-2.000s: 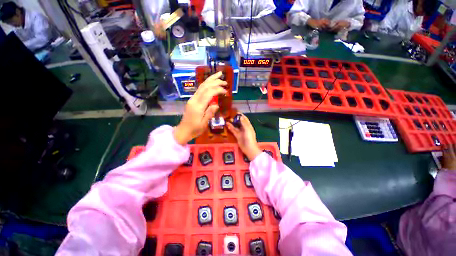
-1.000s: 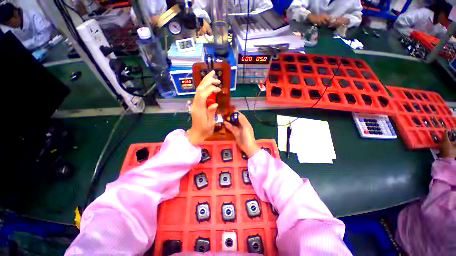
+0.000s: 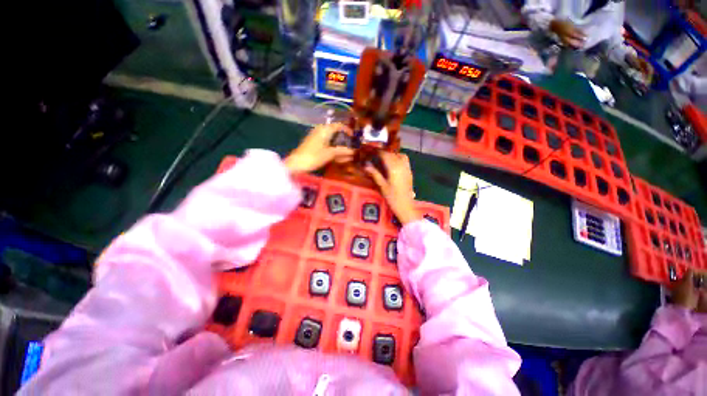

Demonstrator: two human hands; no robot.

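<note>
My left hand [image 3: 316, 150] is at the left of the orange-brown fixture [image 3: 391, 83], its fingers on a dark square device unit [image 3: 342, 140]. My right hand [image 3: 398, 184] is at the front of the fixture, its fingertips on a small dark unit [image 3: 377, 163] partly hidden by them. The pale nest [image 3: 376, 134] shows between and just beyond my hands. The fixture's upper part stands behind it. The red-orange tray [image 3: 281, 271] lies nearest me with black units in rows and one white-faced unit [image 3: 349, 333]. My sleeves cover parts of the tray.
A power supply [image 3: 459, 68] and a blue-framed meter [image 3: 336, 76] stand behind. Paper sheets [image 3: 504, 220] with a pen, a calculator [image 3: 597, 228] and two more red-orange trays [image 3: 543, 139] lie to the right. Another person's hand [image 3: 686, 291] is at the far right tray.
The view has shifted and tilted. My left hand has left the fixture's upper part and red handle and is lower, on a dark unit. The nest is now more exposed. My right hand stays by the fixture.
</note>
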